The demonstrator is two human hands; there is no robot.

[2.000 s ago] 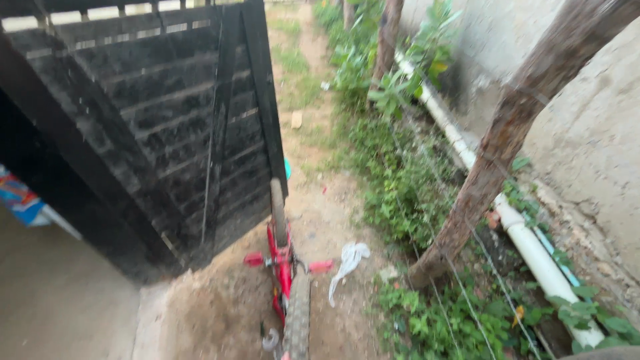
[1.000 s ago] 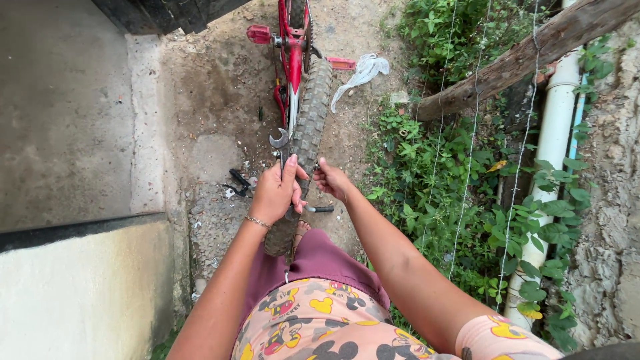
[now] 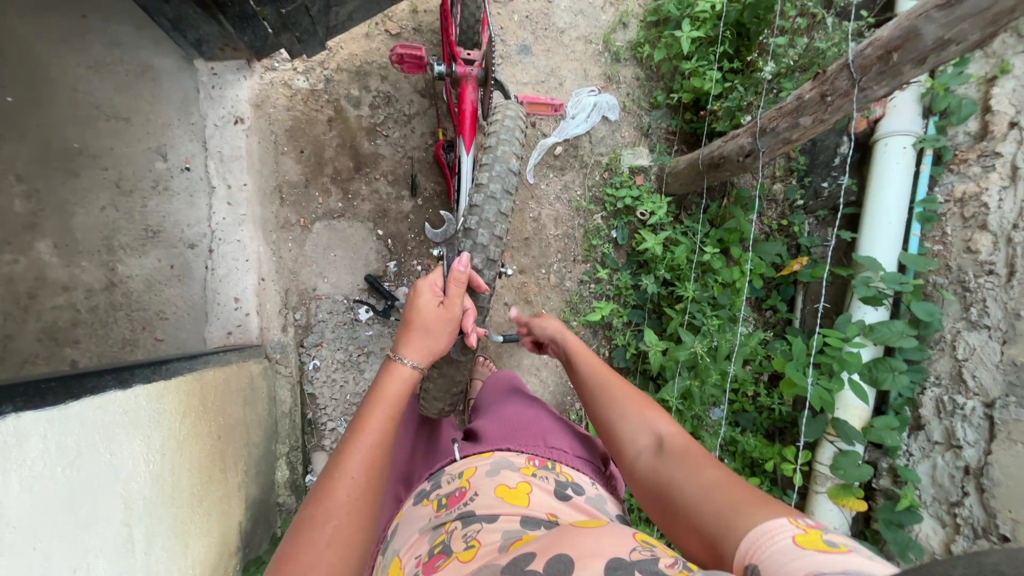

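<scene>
In the head view, my left hand (image 3: 440, 310) is closed around a metal open-ended wrench (image 3: 442, 228), its open jaw standing out above my fingers. The hand is over the knobby bicycle tire (image 3: 489, 204). To the right of the tire, my right hand (image 3: 542, 333) is partly curled near a small rod with a dark sleeve (image 3: 505, 338); whether it touches or grips the rod cannot be told. The red and white bicycle frame (image 3: 466, 112) lies beyond my hands, upside down or upright I cannot tell, with a red pedal (image 3: 409, 58) on its left and another (image 3: 540, 105) on its right.
A black plastic part (image 3: 382, 296) lies on the dirt left of my left hand. A crumpled white plastic bag (image 3: 582, 116) is near the right pedal. Barbed wire (image 3: 750, 232), a wooden post (image 3: 832, 84) and a white pipe (image 3: 886, 200) run along the plants on the right.
The view has swung down from the gate to my hands. Since one second ago, my right hand has moved away from my left hand, to the right.
</scene>
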